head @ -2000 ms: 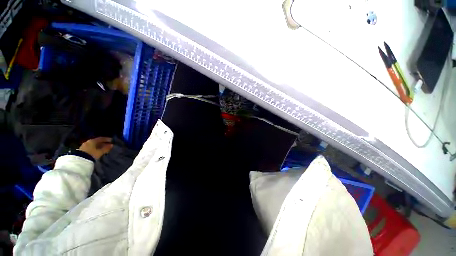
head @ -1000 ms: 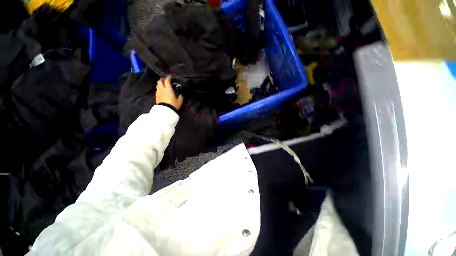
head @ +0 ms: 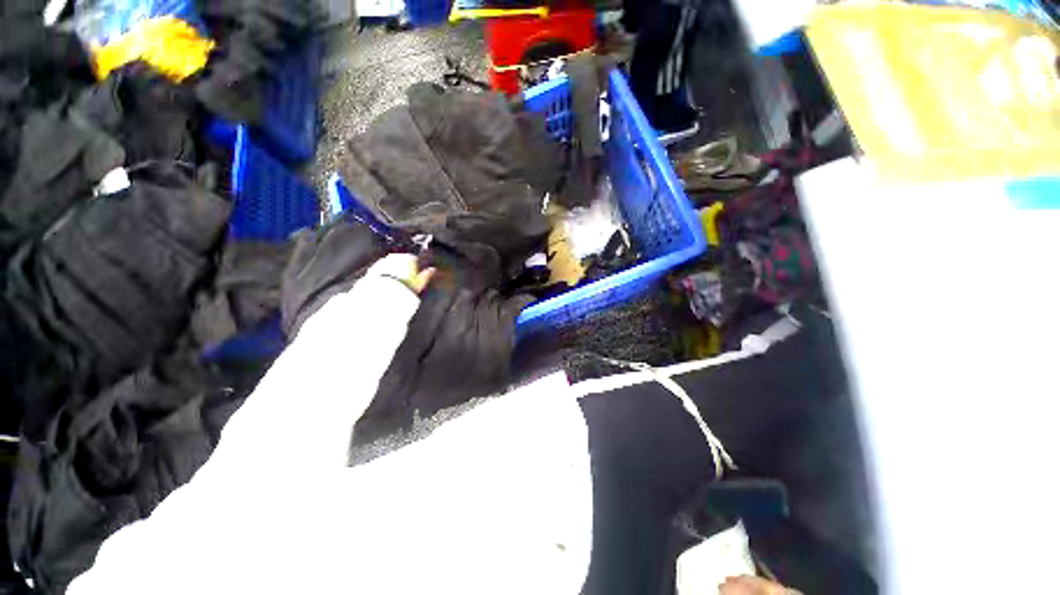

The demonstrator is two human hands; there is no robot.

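A dark garment (head: pixel 448 157) lies crumpled over the left side of a blue basket (head: pixel 674 221) and hangs down in front of it. My left hand (head: pixel 416 277) is at the garment, near a small pale spot on the cloth. Only a little of the hand shows past the white sleeve, and its grip is not clear. My right hand (head: pixel 753 585) is at the bottom edge, mostly cut off, beside a white cuff. A dark rectangular thing (head: pixel 747 500) lies just above it over my dark lap.
Heaps of dark garments (head: pixel 116 267) fill the left side. Another blue basket (head: pixel 273 186) stands behind them. A red stool or bin (head: pixel 541 41) is at the top. A white table edge (head: pixel 854 349) runs down the right. A person's shoe (head: pixel 678 130) shows beyond the basket.
The view has shifted slightly and shows more floor at the top. My left hand stays at the dark garment, with less of it showing. Part of my right hand has come in at the bottom.
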